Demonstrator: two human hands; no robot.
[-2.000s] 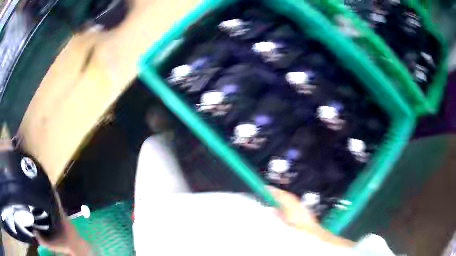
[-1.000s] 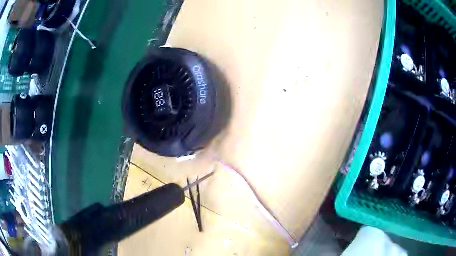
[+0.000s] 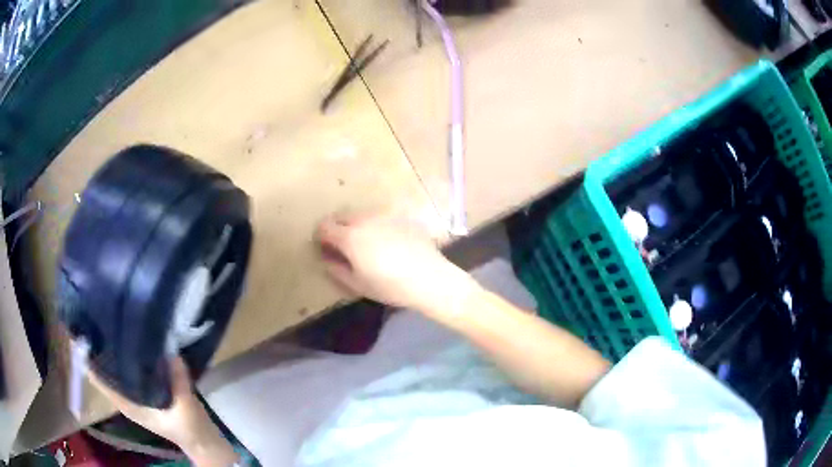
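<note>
A black wheel-shaped housing (image 3: 150, 264) is tilted at the left over the cardboard bench top. Its end face with white curved spokes is turned to the lower right. My left hand (image 3: 169, 415) holds it from below. A short pale ribbon strip (image 3: 78, 376) hangs at its left side. My right hand (image 3: 374, 260) is over the cardboard near the bench's front edge, with its fingers curled inward. Whether it holds anything small cannot be seen. A pink-lilac ribbon cable (image 3: 456, 119) lies on the cardboard, its white end near my right wrist.
A green crate (image 3: 629, 292) with rows of black units stands at the right against the bench edge. Thin dark sticks (image 3: 351, 73) lie crossed on the cardboard (image 3: 274, 182). The dark green belt (image 3: 109, 77) runs along the upper left. Another black unit (image 3: 750, 20) is at the upper right.
The view has swung, so the ribbon cable and sticks now show near the top. Both my hands have come into view, the left one holding a black housing. The screwdriver is out of view.
</note>
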